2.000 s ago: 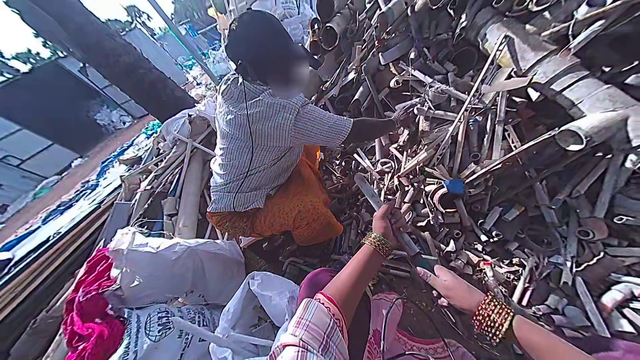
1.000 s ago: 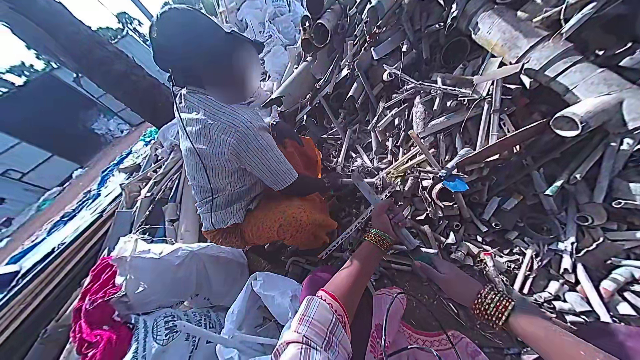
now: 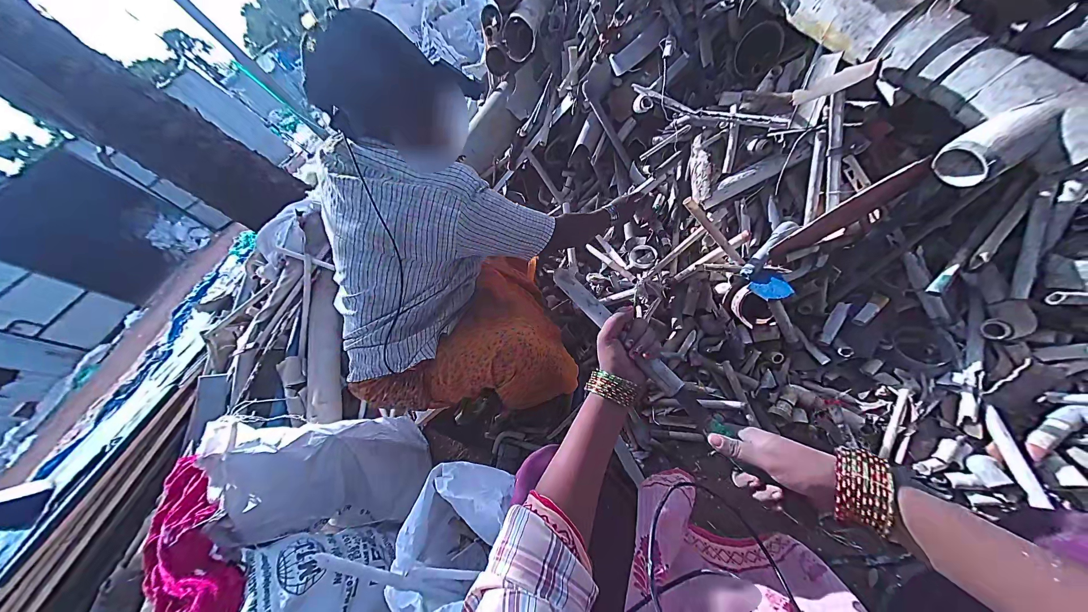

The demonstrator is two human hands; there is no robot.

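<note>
My left hand [image 3: 627, 344] is closed around a grey length of plastic pipe [image 3: 582, 296], which slants from upper left to lower right. At the pipe's lower end, my right hand [image 3: 761, 463] grips a tool with a green handle [image 3: 722, 427]; its dark blade meets or lies close to the pipe, and its exact kind cannot be told. Beyond both hands spreads a heap of scrap pipe pieces [image 3: 850, 331], with a blue scrap [image 3: 770, 287] among them.
A person in a striped shirt [image 3: 399, 255] crouches at the left, one arm reaching into the heap. White sacks [image 3: 314, 476] and a pink cloth [image 3: 183, 544] lie at lower left. A large pipe [image 3: 1003, 140] rests at upper right. A black cable [image 3: 654, 535] crosses my lap.
The other person's arm now reaches farther out over the heap than one second ago. My hands stay on the pipe and the tool, with little plain movement.
</note>
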